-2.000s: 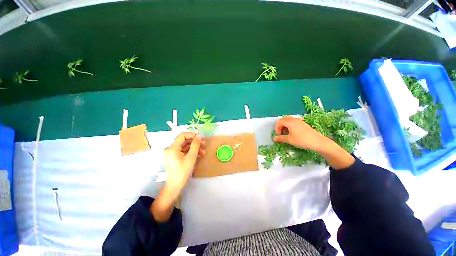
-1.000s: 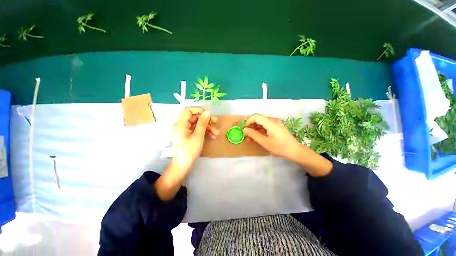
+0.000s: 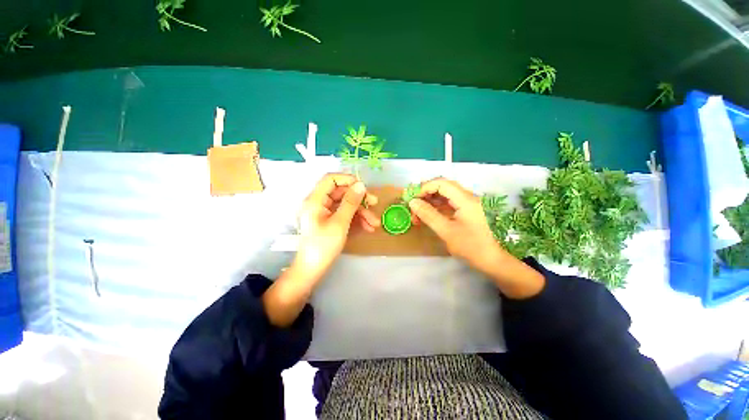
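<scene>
My left hand pinches the stem of a leaf sprig, whose green leaves point up over the table's far edge. My right hand pinches a small loose leaf piece just above and right of the green dish. The round bright green dish lies on the brown cardboard pad between my two hands. The fingertips of my right hand are close to the dish rim; whether they touch it I cannot tell. My fingers hide the lower end of the sprig's stem.
A foliage pile lies right of the pad. A blue bin stands at the far right, another at the left edge. A cardboard square lies left. The dark green belt behind carries several spaced sprigs.
My right hand has moved left from the foliage pile to the dish and now holds a leaf piece. My left hand still holds its sprig. The view has tilted down and shifted.
</scene>
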